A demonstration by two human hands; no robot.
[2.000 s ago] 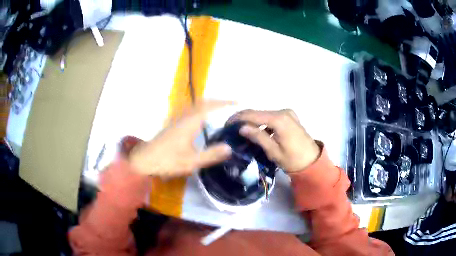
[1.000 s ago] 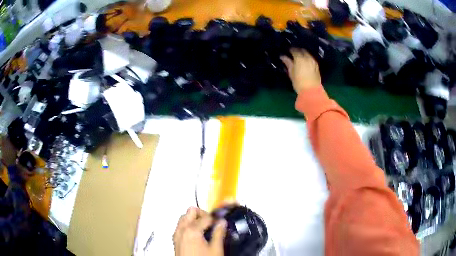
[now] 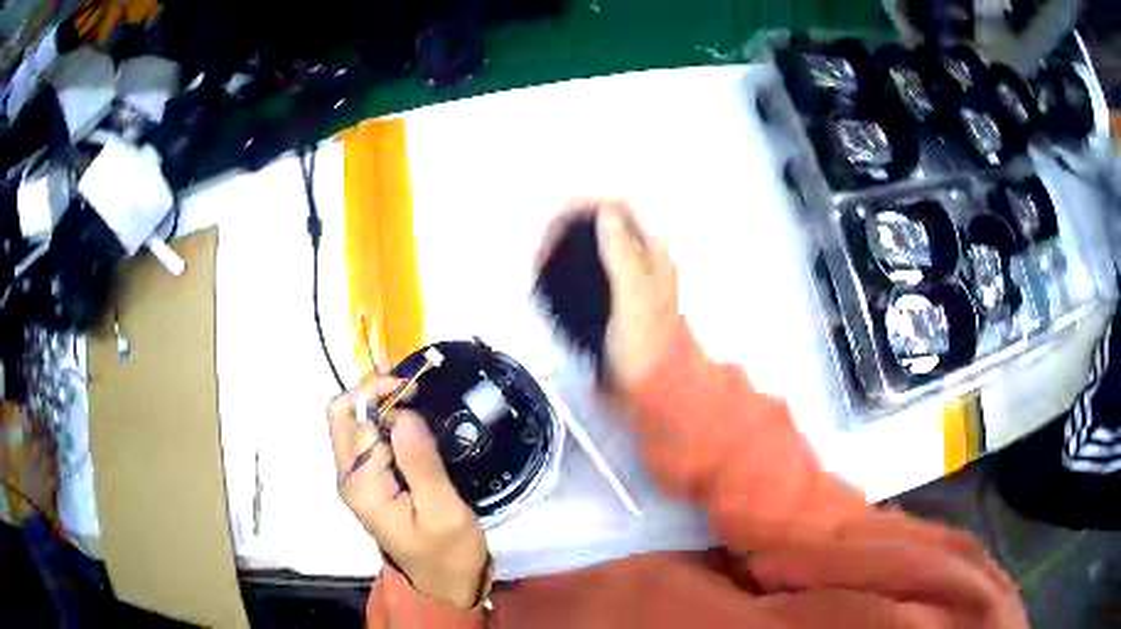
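A round black camera base housing (image 3: 486, 430) lies open side up on the white sheet at lower centre. A silvery round spot and a pale patch show inside it. My left hand (image 3: 412, 498) is at its left rim, fingers pinching thin wires (image 3: 396, 399) that end in a small white connector (image 3: 432, 356). My right hand (image 3: 639, 295) holds a dark curved piece (image 3: 575, 289) above the sheet, up and right of the housing. The hand and piece are blurred, so the piece's inner side cannot be told. A black tail cable (image 3: 316, 246) runs up from near my left hand.
A clear blister tray (image 3: 848, 307) of black front modules (image 3: 920, 329) stands at the right. A cardboard sheet (image 3: 166, 430) lies left, beside amber tape (image 3: 384, 234). White housings (image 3: 127, 191) and dark units are piled upper left. A person's striped sleeve or leg (image 3: 1094, 418) shows far right.
My right hand has come back from the black pile at the back and now holds the dark piece. My left hand now pinches the wires at the housing. The head view has shifted.
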